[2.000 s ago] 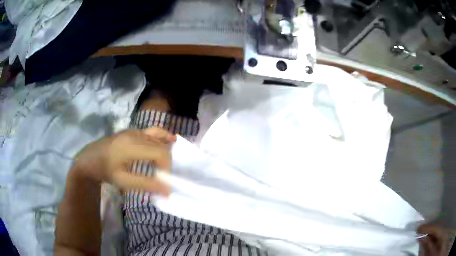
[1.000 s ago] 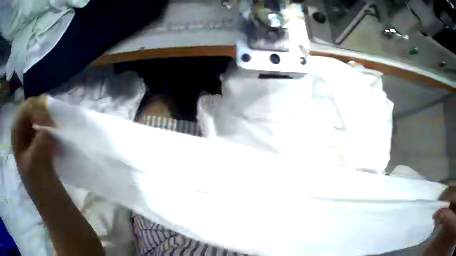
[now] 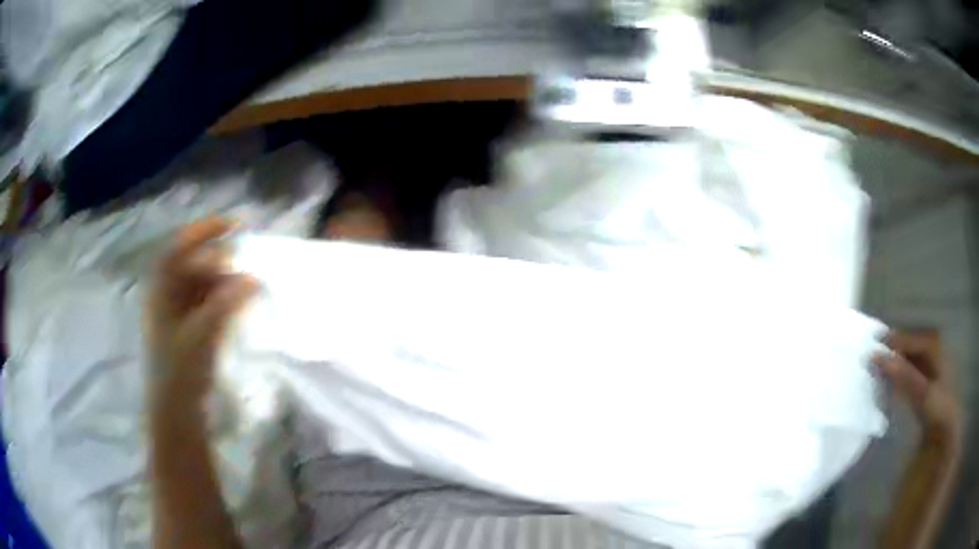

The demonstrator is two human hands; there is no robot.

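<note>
A white garment (image 3: 558, 365) is stretched between my two hands above my lap, with a fairly straight upper edge. My left hand (image 3: 199, 279) pinches its left end. My right hand (image 3: 912, 370) grips its right end near the right side of the picture. The picture is blurred, so fold details cannot be told. The silver work plate (image 3: 585, 99) sticks out at the table edge beyond the cloth. A white lap garment (image 3: 601, 193) hangs below the plate, partly behind the held cloth.
A large white garment pile (image 3: 75, 354) lies left of my lap. A smaller white stack (image 3: 97, 64) rests by dark cloth (image 3: 215, 86) on the table at the upper left. The table's brown edge (image 3: 397, 97) crosses the top. Blurred machine parts stand at the upper right.
My left hand came from the middle left, went out to the far left, then moved inward. My right hand has moved up and slightly inward. The stretched cloth has risen toward the plate.
</note>
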